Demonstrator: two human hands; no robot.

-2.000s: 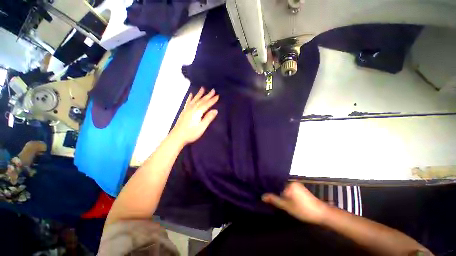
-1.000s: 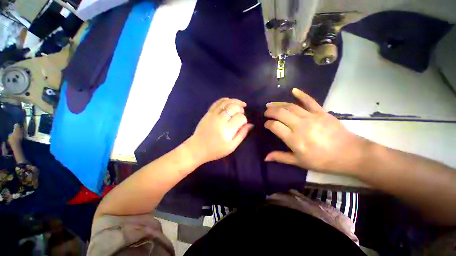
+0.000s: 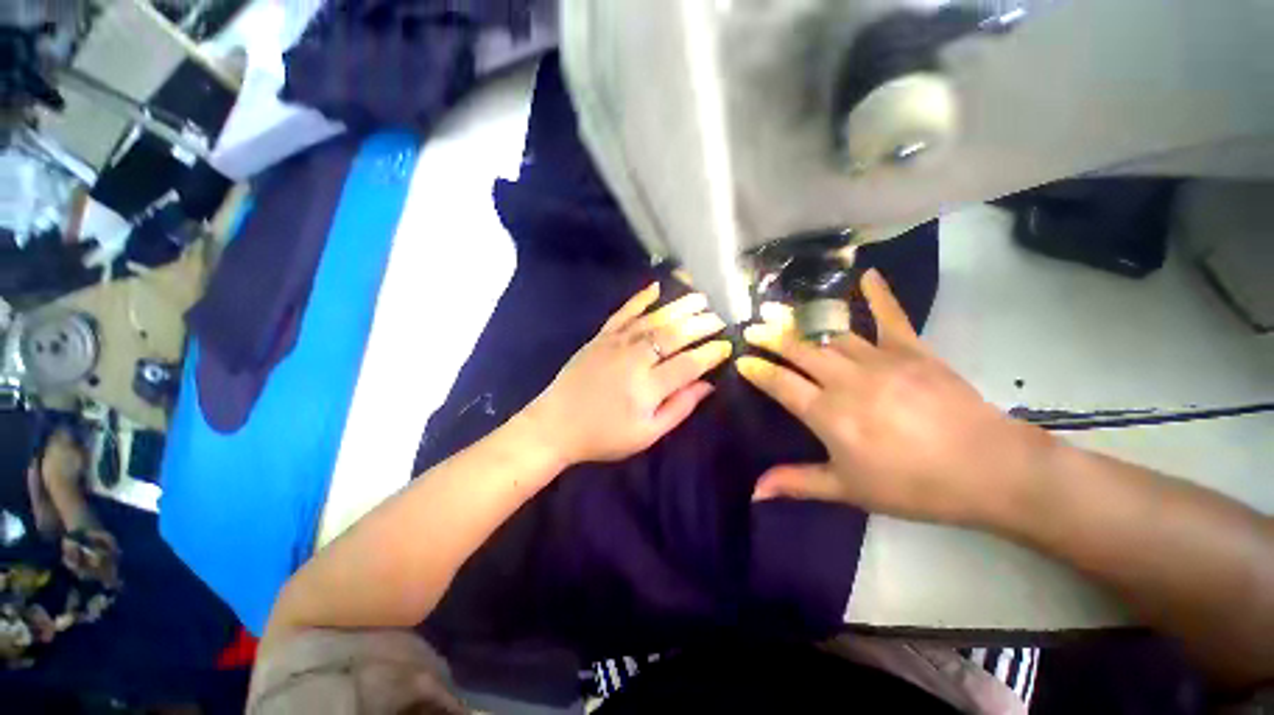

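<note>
A large dark navy garment panel [image 3: 629, 517] lies flat under the head of the white sewing machine [image 3: 643, 112] and hangs over the table's front edge. My left hand [image 3: 622, 384] rests on the panel left of the needle area, a ring on one finger. My right hand [image 3: 908, 426] rests on it to the right, fingers spread. The fingertips of both hands nearly meet below the machine head. Both hands press the cloth flat and do not grip it. The needle and presser foot are hidden by the machine head and fingers.
A bright blue sheet [image 3: 349, 321] lies at the left with a dark rounded piece [image 3: 259, 335] on it. A crumpled dark pile [image 3: 384, 63] is at the back. A small dark piece [image 3: 1097, 224] lies right of the machine. A neighbouring beige machine [image 3: 126, 335] and a person's arm [image 3: 59, 482] are at far left.
Both hands first came together on the panel, the right one leaving the cloth's front edge. Since then they have moved up close to the needle area. The machine head looks larger and nearer.
</note>
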